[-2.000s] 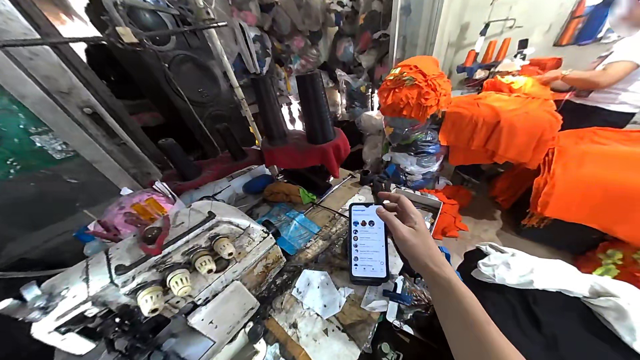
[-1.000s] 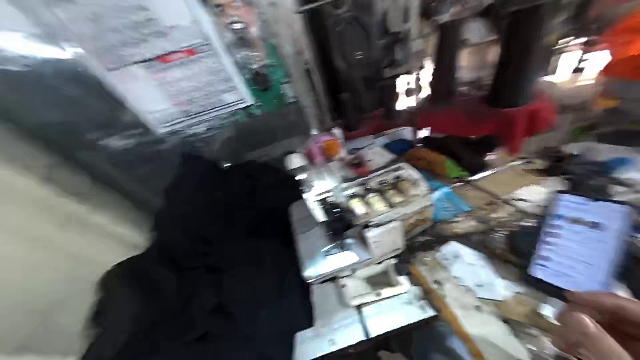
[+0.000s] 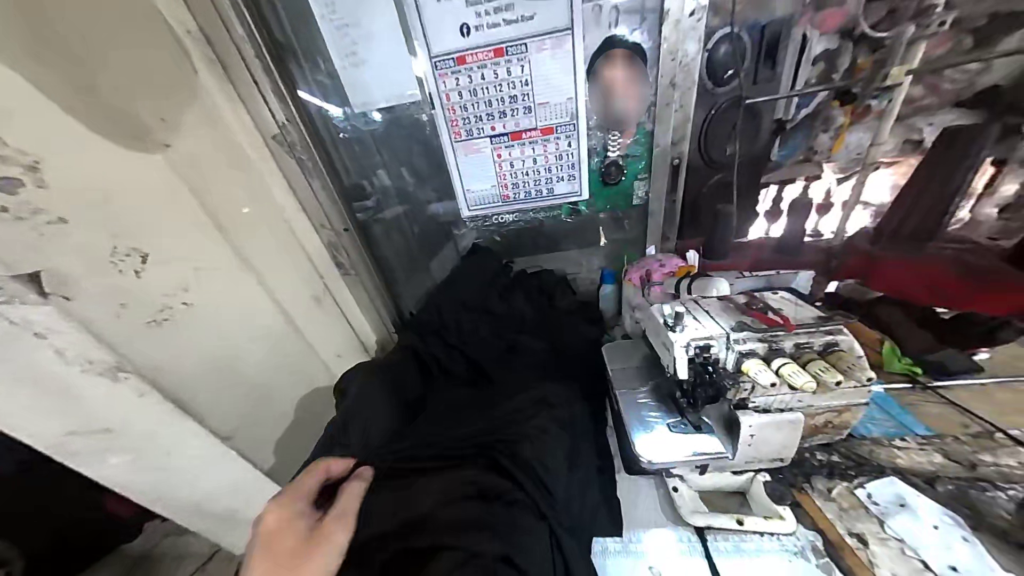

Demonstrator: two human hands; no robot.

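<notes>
My left hand (image 3: 308, 520) comes in at the bottom, left of centre, with thumb and forefinger pinched on the near left edge of a black cloth pile (image 3: 480, 400). The dark fabric is heaped against the wall and reaches down to the lower edge of the view. Directly right of it stands a white overlock sewing machine (image 3: 768, 352) with several tension dials and a shiny metal plate (image 3: 672, 432). Red-handled pliers (image 3: 768, 312) lie on top of the machine. My right hand is outside the view.
A pale wall panel (image 3: 184, 240) borders the cloth on the left. Behind hangs a calendar (image 3: 512, 112) on a dark glossy surface. A clear ruler (image 3: 720, 552) lies at the front edge, a spotted white sheet (image 3: 928, 520) at lower right. Red cloth (image 3: 944, 272) spans the back right.
The view has swung far to the left. The right hand with the smartphone, seen in both earlier frames, is out of view. My left hand has appeared at the black cloth.
</notes>
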